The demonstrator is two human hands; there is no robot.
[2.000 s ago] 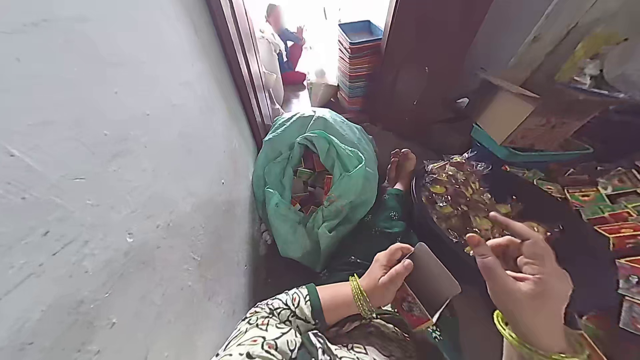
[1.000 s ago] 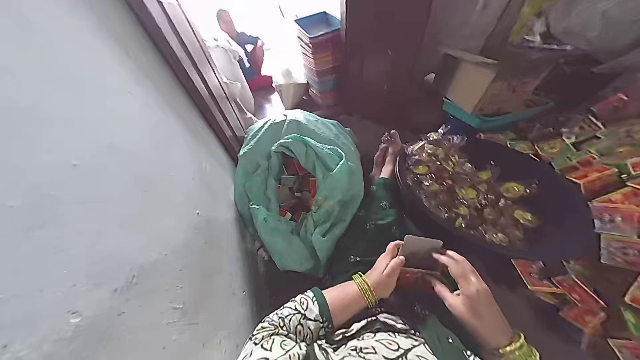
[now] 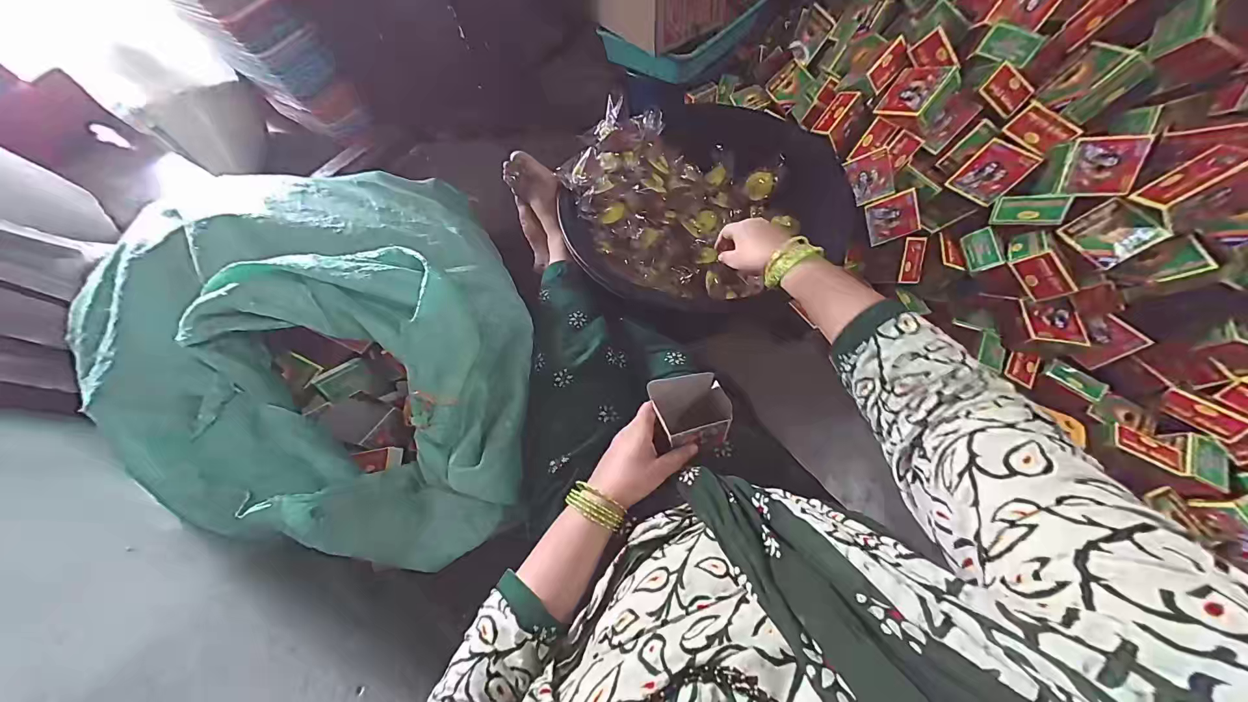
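My left hand (image 3: 639,456) holds a small cardboard box (image 3: 690,409) with its top flap up and its mouth open, above my lap. My right hand (image 3: 753,247) is at the near right part of a dark round basin (image 3: 824,185), its fingertips down among small clear-wrapped packets (image 3: 648,210) with yellow-green parts. Whether the fingers have hold of a packet cannot be told. To the left stands a green cloth sack (image 3: 468,292), its rim rolled down, with small printed boxes (image 3: 356,380) inside.
Many red and green printed boxes (image 3: 994,171) lie heaped on the right. A teal tray (image 3: 653,63) holding a carton (image 3: 673,24) is beyond the basin. A bare foot (image 3: 534,190) rests against the basin's left side. Stacked coloured trays (image 3: 283,58) stand at the upper left, and a wall (image 3: 195,614) is at the lower left.
My right hand has moved from the box to the packets in the basin. The box in my left hand now shows its open mouth. The view has shifted down and to the right.
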